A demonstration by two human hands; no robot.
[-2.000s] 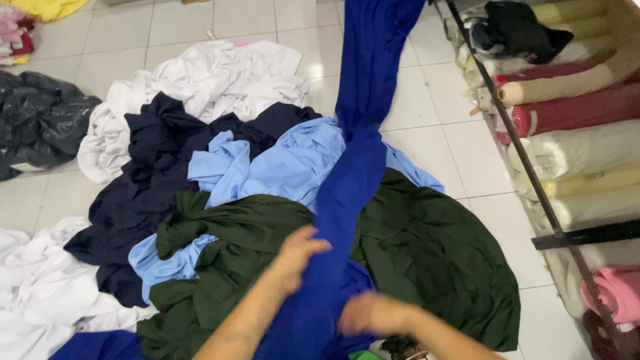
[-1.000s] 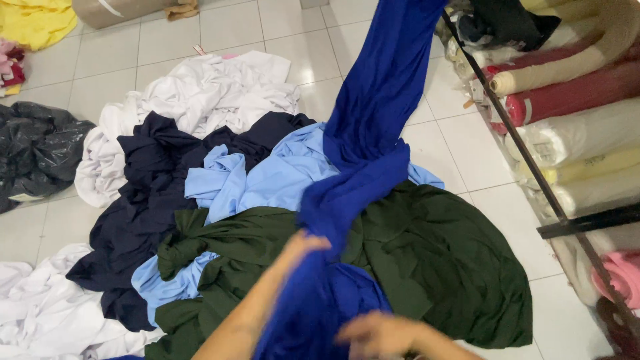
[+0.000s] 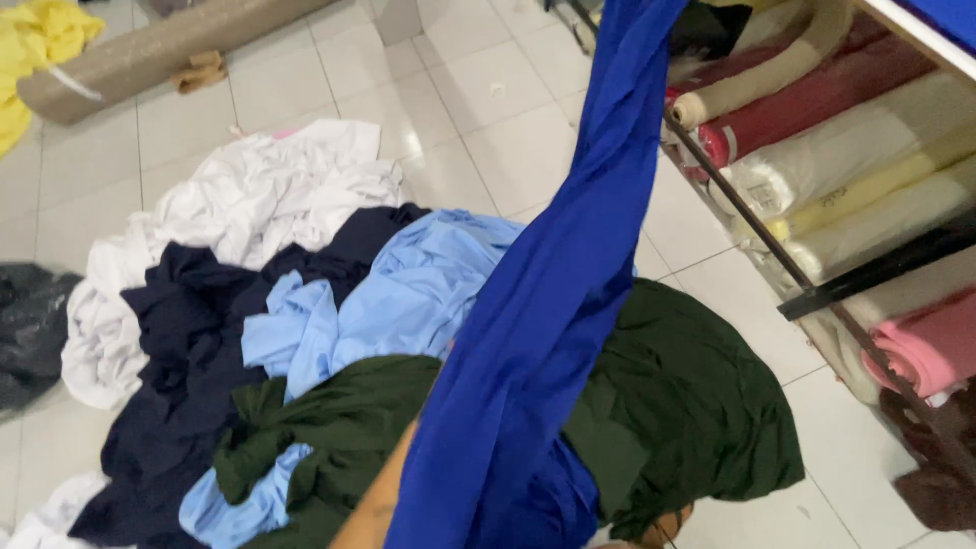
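Observation:
A long royal-blue cloth [image 3: 534, 305] stretches from the top edge down to the bottom of the head view, narrow and bunched above, wider below. My left forearm [image 3: 385, 480] enters from the bottom and passes behind this cloth, which hides nearly all of my left hand, so its grip cannot be seen. My right hand is out of sight. Beneath the blue cloth lies dark green fabric [image 3: 686, 396], partly over light blue fabric [image 3: 427, 282]. Navy fabric [image 3: 183, 374] and crumpled white fabric [image 3: 267, 183] lie to the left on the floor.
Fabric rolls [image 3: 823, 107] in red, cream, yellow and pink fill a rack with a metal rail [image 3: 747, 206] at right. A black plastic bag [image 3: 30, 328] sits at the left edge. A wrapped roll [image 3: 175, 53] and yellow fabric [image 3: 46, 46] lie at upper left.
The blue cloth, folded over the pile a second ago, now runs up in one long stretch. My right hand has left the view, and my left hand has become hidden behind the cloth.

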